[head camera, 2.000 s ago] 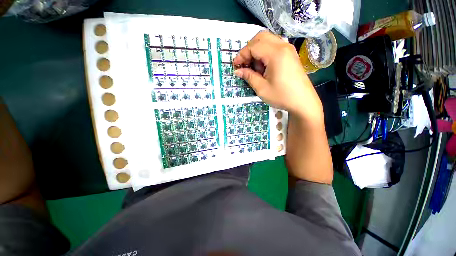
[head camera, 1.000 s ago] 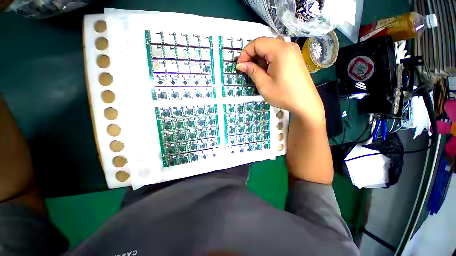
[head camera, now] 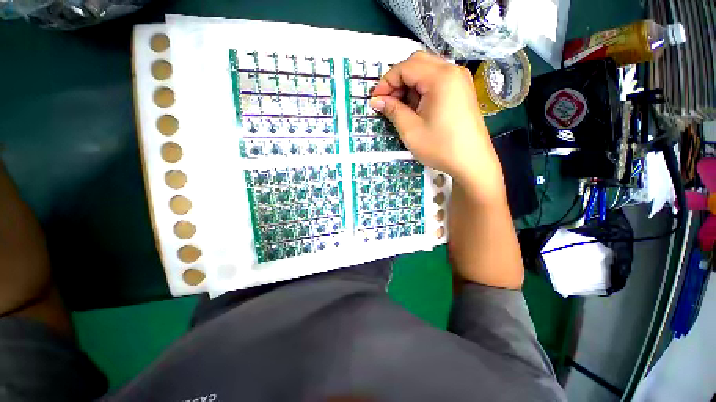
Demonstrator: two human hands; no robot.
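Four green-edged circuit board panels lie in two rows on a white tray [head camera: 212, 157] with round tan spots down its short sides. The upper left panel [head camera: 286, 106] looks more silver; the lower left [head camera: 297, 212] and lower right [head camera: 389, 200] panels look greener. My right hand [head camera: 428, 110] is over the upper right panel [head camera: 363, 126], thumb and index fingertips pinched together at its upper left part. Anything between the fingertips is too small or hidden to tell. My left hand is not in view.
Clear bags with silver pieces lie beyond the tray, at the right [head camera: 479, 23] and the left [head camera: 78, 9]. At right are a yellowish tape roll [head camera: 502, 80], a black box [head camera: 585, 94], an amber bottle [head camera: 620, 43] and cables. A bare forearm [head camera: 23, 243] shows at the left edge.
My right hand has shifted only slightly over the upper right panel and its fingertips remain pinched. The panels keep their arrangement on the tray.
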